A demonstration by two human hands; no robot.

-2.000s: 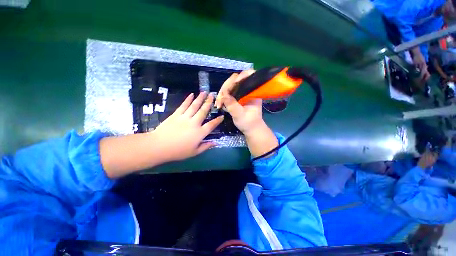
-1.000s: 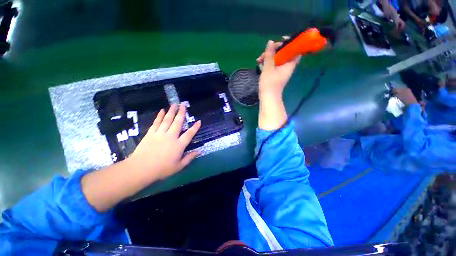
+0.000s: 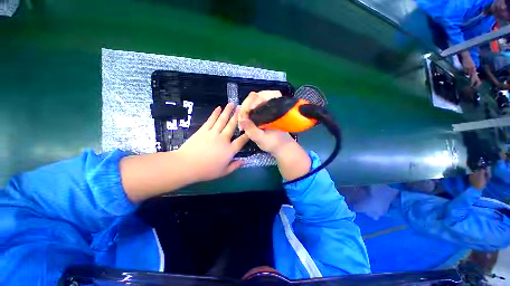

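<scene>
A flat black housing (image 3: 201,89) lies on a silvery foam sheet (image 3: 120,95), with small white brackets (image 3: 186,114) at its left part and a grey centre strip (image 3: 232,94). My left hand (image 3: 209,148) lies flat on the housing's near middle, fingers spread, holding nothing that shows. My right hand (image 3: 268,134) grips the orange-and-black electric screwdriver (image 3: 291,118) over the housing's right half. The driver's tip is hidden by my fingers. The cord loops from its rear end down over my right sleeve.
A round grey mesh-like screw dish (image 3: 311,95) sits just right of the housing, partly behind the driver. The green worktop (image 3: 380,134) runs left and right. At the far right, other people in blue work beside another black housing (image 3: 444,84) on a white sheet.
My right hand with the screwdriver has come back from beyond the dish to the housing, beside my left fingers. The view has shifted. My left hand still rests on the housing.
</scene>
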